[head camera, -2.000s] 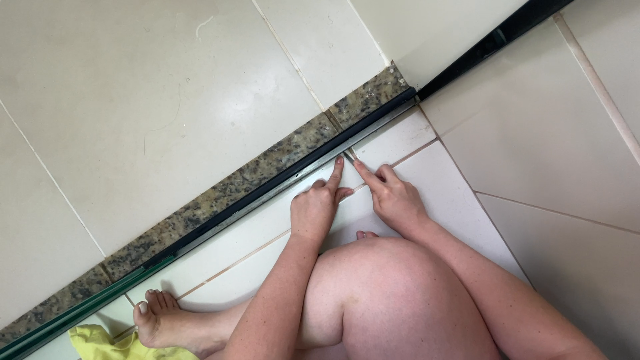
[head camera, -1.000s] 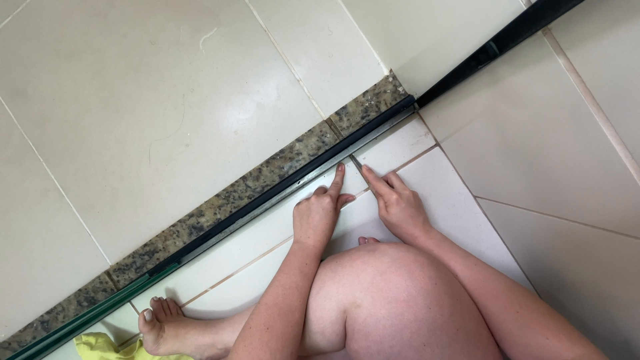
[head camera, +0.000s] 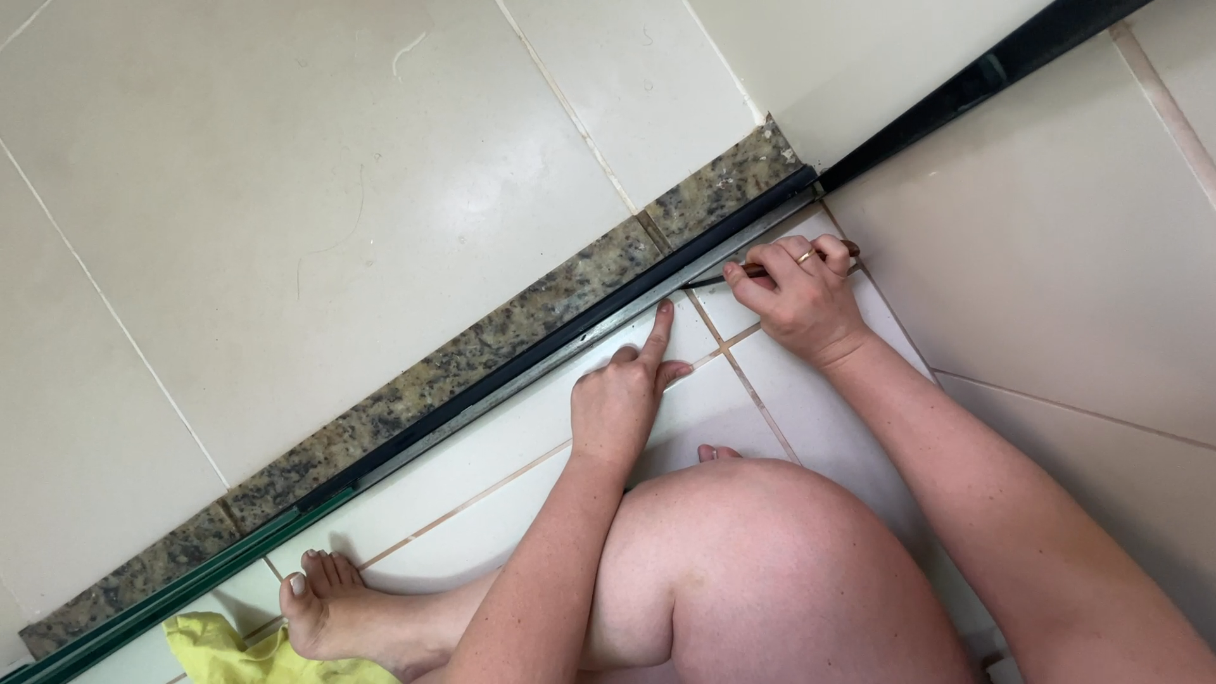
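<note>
My right hand (head camera: 803, 290) is closed around the brown handle of a slim, dark-tipped tool (head camera: 708, 280), whose kind I cannot tell. The tip lies at the edge of the metal track (head camera: 589, 332) along the granite sill (head camera: 532, 309). Just left of the tip, my left hand (head camera: 622, 389) holds nothing; its index finger points at the track's lower edge and its thumb is spread over the tile. The black strip of the track runs between the metal edge and the granite.
A green-edged glass panel (head camera: 199, 579) stands in the track at the lower left. My bare foot (head camera: 332, 608) rests beside a yellow cloth (head camera: 223, 646). Tiled walls (head camera: 1026, 237) and a black rail (head camera: 978, 85) rise at the right. Hairs lie on the floor tiles (head camera: 313, 171) beyond the sill.
My right hand has moved up and right, away from my left index finger, and the brown-handled tool now shows in it. My left hand stays in nearly the same place.
</note>
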